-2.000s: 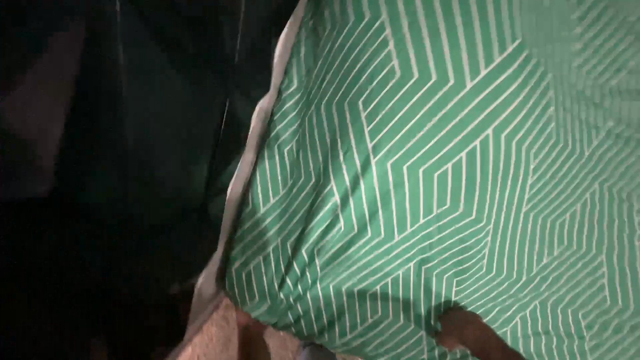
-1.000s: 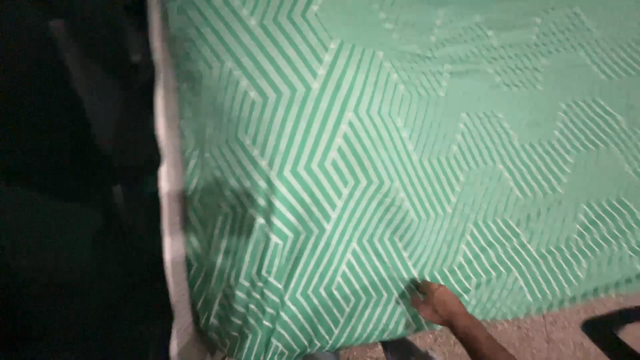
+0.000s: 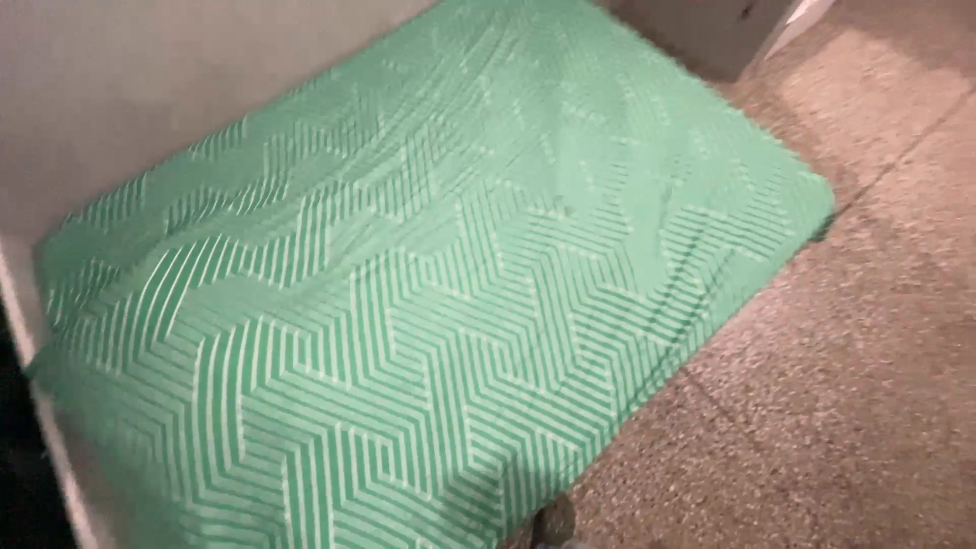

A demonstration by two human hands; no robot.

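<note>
A green fitted sheet (image 3: 457, 305) with pale geometric lines covers a mattress that lies low by the floor. Its cloth is fairly flat in the near part, with long wrinkles running across the middle and toward the far end. The far right corner is rounded and covered by the cloth. Neither my left hand nor my right hand shows in the head view. A dark shadow falls on the sheet at the bottom edge.
Speckled stone floor (image 3: 801, 396) runs along the right side. A pale wall (image 3: 152, 84) borders the mattress at the upper left. A grey piece of furniture or a panel (image 3: 701, 30) stands beyond the far end. A dark area lies at the left edge.
A hand was on or just over the sheet's near edge in both earlier frames; it is out of sight now. The view has swung widely and shows the far end of the mattress.
</note>
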